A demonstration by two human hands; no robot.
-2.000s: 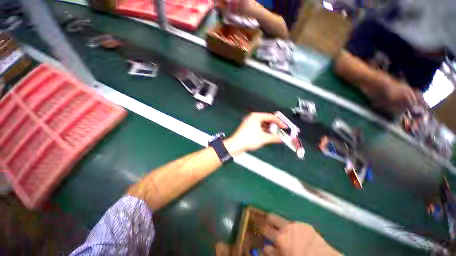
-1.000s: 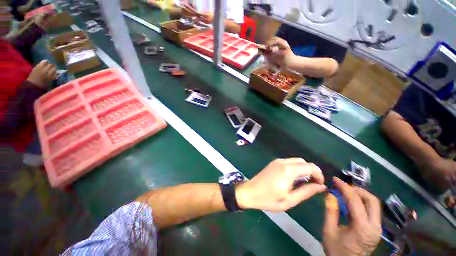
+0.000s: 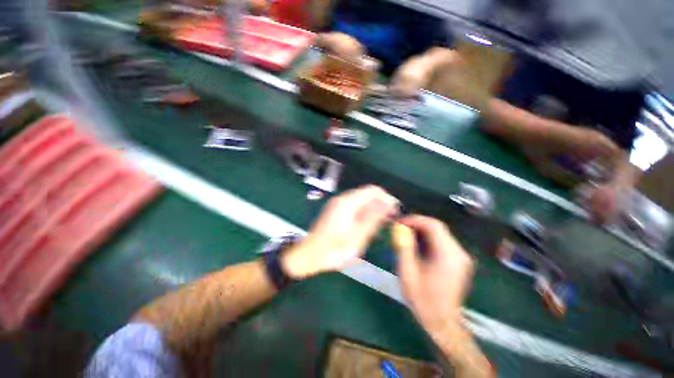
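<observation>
The frame is blurred. My left hand (image 3: 344,229), with a dark band on the wrist, is over the near belt rail. My right hand (image 3: 436,269) is just right of it, and the fingertips meet. My right fingers hold a small orange-yellow piece (image 3: 403,236). What my left fingers pinch is hidden. A cardboard battery box (image 3: 344,360) is cut off by the bottom edge, with a blue cell (image 3: 389,369) in it. White device housings lie on the dark green belt, one beyond my hands (image 3: 322,173) and one farther right (image 3: 473,198).
A pink-red tray (image 3: 63,210) is at left, another (image 3: 251,40) across the belt. A box of orange-red parts (image 3: 332,83) stands behind the far rail (image 3: 443,159). Units with blue and orange parts (image 3: 550,291) lie at right. People's arms (image 3: 547,144) are at the far side.
Since one second ago the view has swung, so my hands sit farther left and higher in the picture. They remain close together. The battery box is back in view at the bottom.
</observation>
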